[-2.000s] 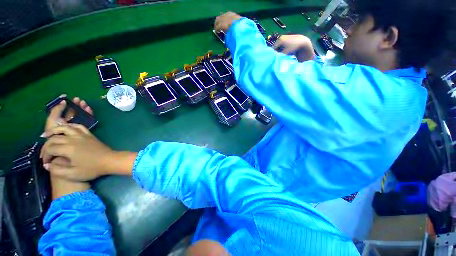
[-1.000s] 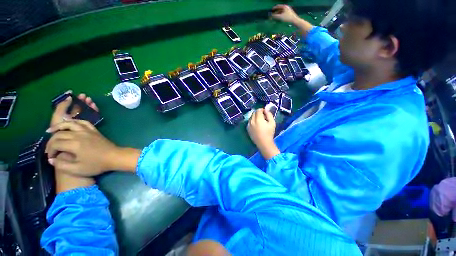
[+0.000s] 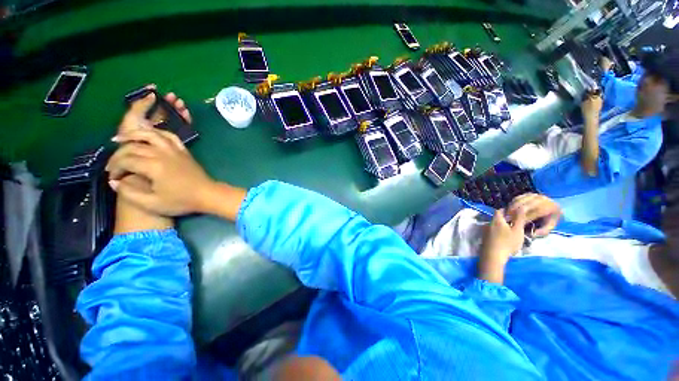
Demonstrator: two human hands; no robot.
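My left hand (image 3: pixel 137 117) holds a black phone housing (image 3: pixel 170 119) at the left of the green bench, with its fingers showing behind the housing's top edge. The small part at the housing's window is too blurred to name. My right hand (image 3: pixel 160 167) lies across my left wrist, fingers slightly apart, with no part visible in it. Part-built units (image 3: pixel 290 110) with white-edged screens and yellow tabs lie in overlapping rows to the right. One similar unit (image 3: pixel 253 61) lies apart above a round whitish pot (image 3: pixel 236 106).
A stack of black trays (image 3: pixel 78 216) stands left of my left forearm. A phone-like unit (image 3: pixel 65 89) lies at the far left, another (image 3: pixel 406 35) at the back. A neighbour's hands (image 3: pixel 517 223) are close together at right. Another worker (image 3: pixel 622 138) sits farther along.
The view has shifted, so the bench things appear farther right. The neighbour's hands have left the bench and come together. My hands keep the same pose, the housing still held.
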